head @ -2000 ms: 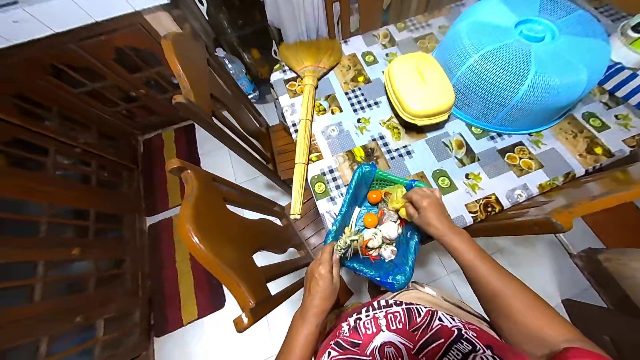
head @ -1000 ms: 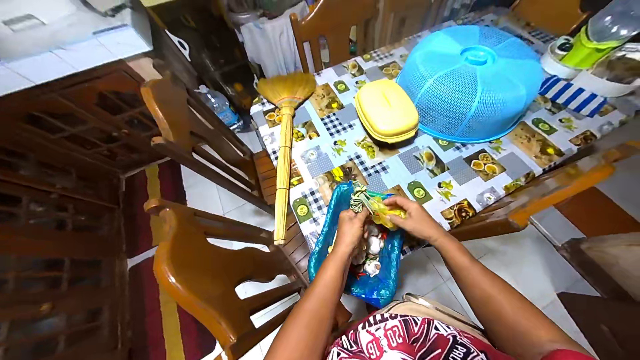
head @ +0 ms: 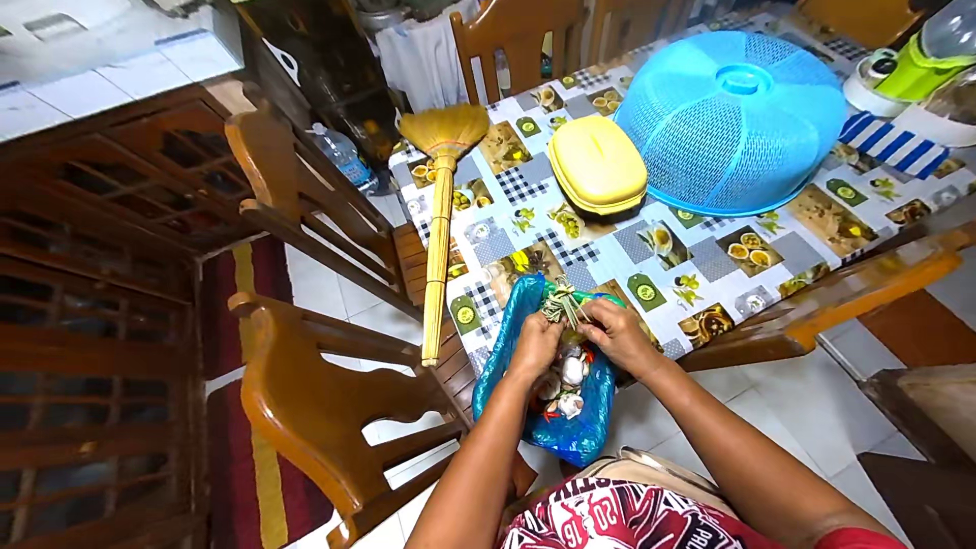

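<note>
A basket lined with blue plastic rests at the table's near left edge, garlic bulbs and small red chilies inside. Over its far end, my left hand grips a bundle of pale green dried stalks or leaves. Opposite it, my right hand pinches the lower right side of the same bundle. My fingers partly cover what lies beneath, and the orange items in the basket are hidden.
A straw broom lies along the left edge of the patterned tablecloth. Beyond the basket are a yellow lidded container and a blue mesh food cover. Wooden chairs stand at left, another chair at right.
My left hand has moved from the basket's left rim to the stalk bundle at its far end. The right hand, earlier on something yellowish, now holds the bundle too.
</note>
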